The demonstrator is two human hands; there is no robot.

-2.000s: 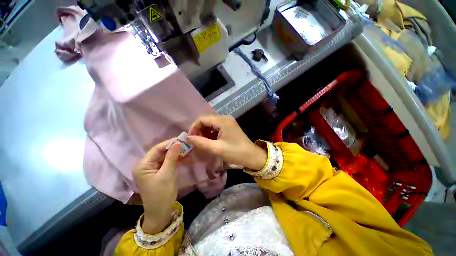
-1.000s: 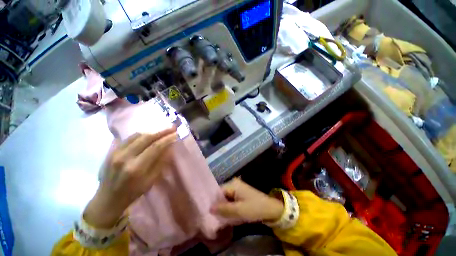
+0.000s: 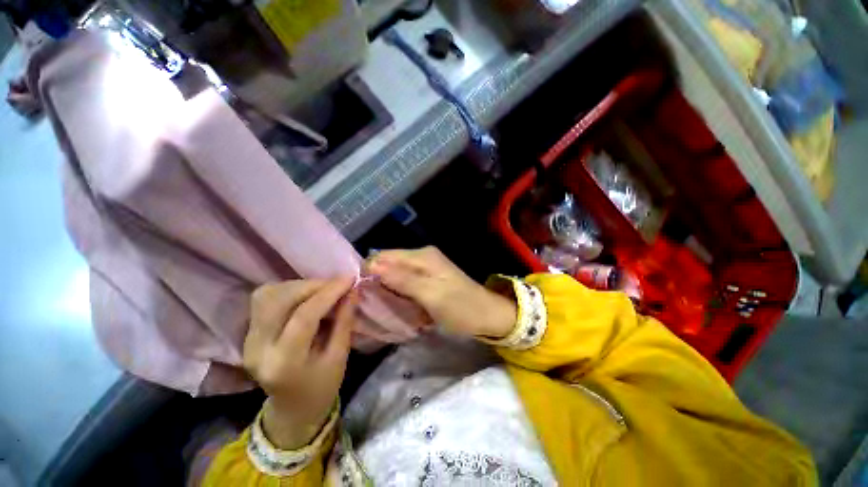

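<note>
The pink fabric (image 3: 181, 209) runs from the presser foot area (image 3: 157, 48) at the upper left, over the table's front edge, towards my lap. My left hand (image 3: 300, 347) pinches its edge between thumb and fingers. My right hand (image 3: 443, 290) pinches the same edge close beside it, the fingertips of both hands nearly touching. A thin whitish bit, perhaps thread, shows between the fingertips. The part of the machine above the needle area is cut off by the frame's top edge.
A dark waste opening (image 3: 347, 119) lies in the table beside the machine. A grey-blue cord (image 3: 443, 87) hangs over the ruler-marked edge. A red crate (image 3: 657, 276) with clear bags stands below at right. A grey-white bin (image 3: 752, 133) with yellow and blue cloth is at far right.
My left hand has left the fabric near the needle and come down to meet my right hand at the fabric's edge. The view has tilted down. The small white tag seen earlier is no longer visible.
</note>
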